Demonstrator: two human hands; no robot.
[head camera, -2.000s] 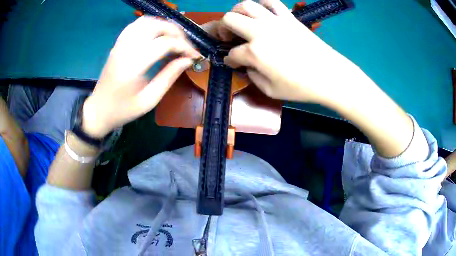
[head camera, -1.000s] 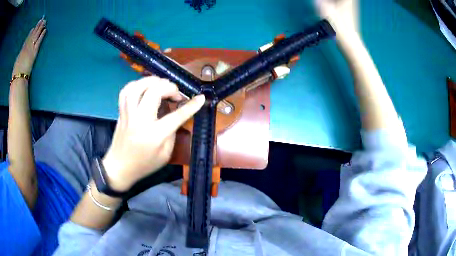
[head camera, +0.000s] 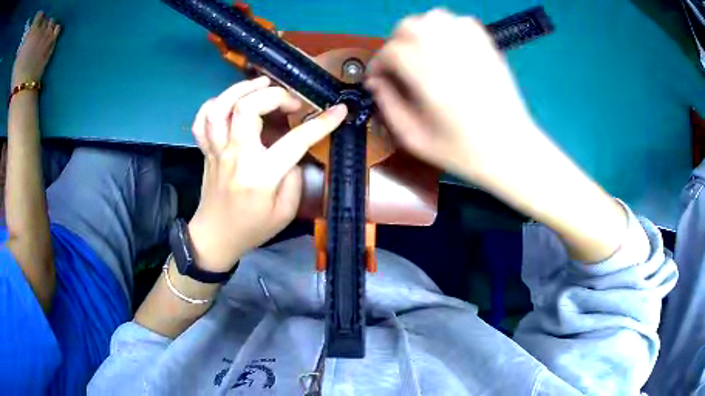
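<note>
A black three-armed frame (head camera: 347, 232) lies on an orange-brown fixture (head camera: 402, 193), one arm pointing toward my body and two pointing away. My left hand (head camera: 251, 158) is left of the near arm, its index fingertip touching the centre hub (head camera: 354, 100); the other fingers are curled and hold nothing visible. My right hand (head camera: 448, 89) is over the right side of the hub and covers part of the right arm. Its fingertips are bunched and blurred at the hub; whether they hold a small piece cannot be told.
The green bench top (head camera: 116, 85) extends behind and to both sides of the fixture. A neighbouring person's forearm (head camera: 27, 155) with a bracelet and blue clothing is at the left. Part of another person in grey (head camera: 688, 255) shows at the right edge.
My right hand has come back from the far right of the bench to the hub. My left hand stays at the hub. The frame and fixture appear higher and slightly further right in view.
</note>
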